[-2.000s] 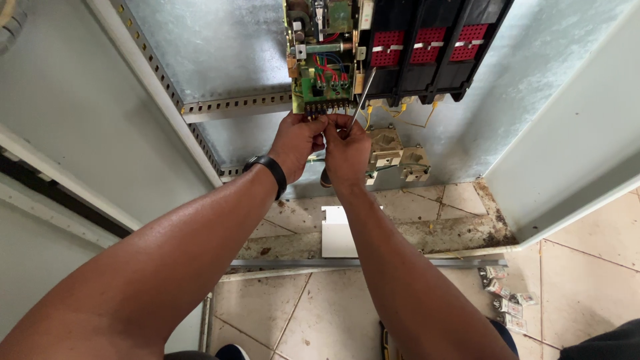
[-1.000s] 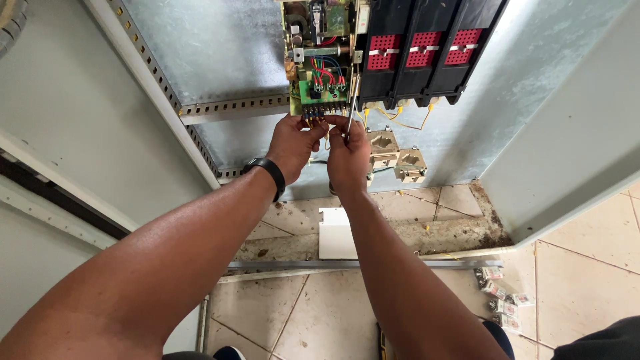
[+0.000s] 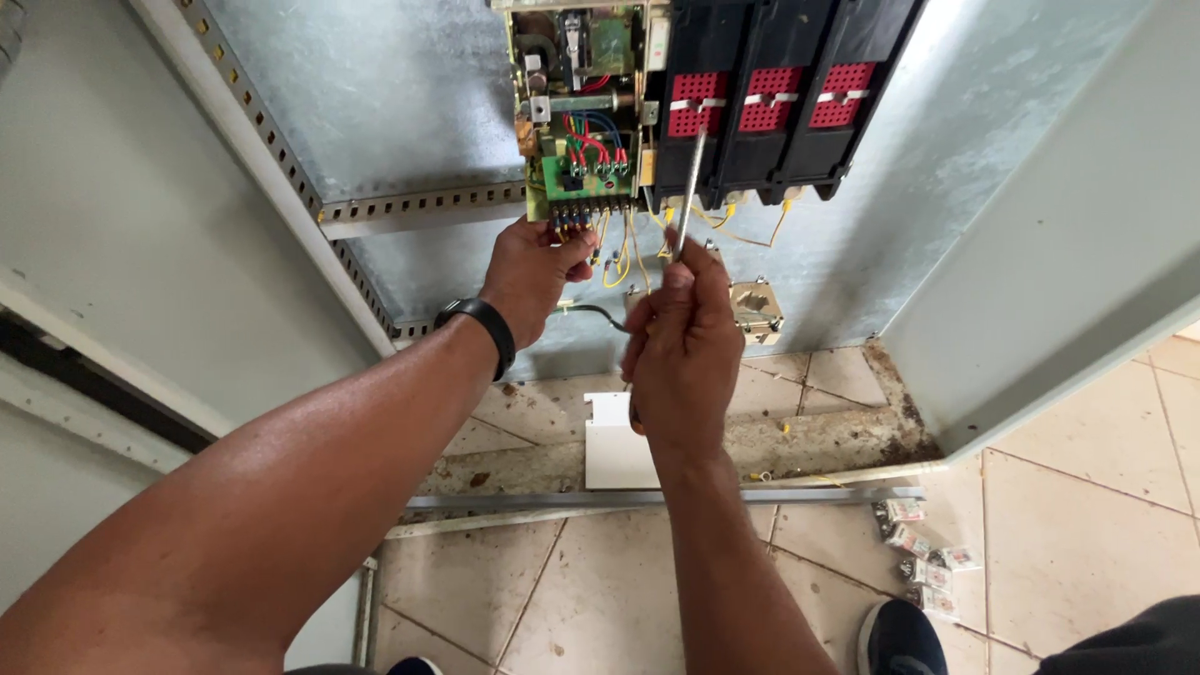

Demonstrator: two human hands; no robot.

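Observation:
My left hand (image 3: 536, 272), with a black band on the wrist, pinches a thin yellow wire just under the black terminal strip (image 3: 592, 208) of an open circuit breaker mechanism. Above the strip lies a green circuit board (image 3: 583, 178) with red, green and blue leads. My right hand (image 3: 689, 347) grips a screwdriver (image 3: 691, 187), its metal shaft pointing up in front of the breaker's black housing (image 3: 736, 155) with red perforated grilles. Its handle is mostly hidden in my palm. Loose yellow wires (image 3: 616, 272) hang between my hands.
A brown block-like fitting (image 3: 756, 307) stands behind my right hand. A white plate (image 3: 619, 455) rests at the cabinet's base near a metal strip (image 3: 844, 495). Several small packets (image 3: 928, 572) lie on the tiled floor. A slotted metal rail (image 3: 431, 208) crosses at left; a cabinet side panel (image 3: 1041, 216) stands at right.
My right hand has moved right and down from the terminal strip, away from my left hand, with the screwdriver in it. My left hand stays under the strip.

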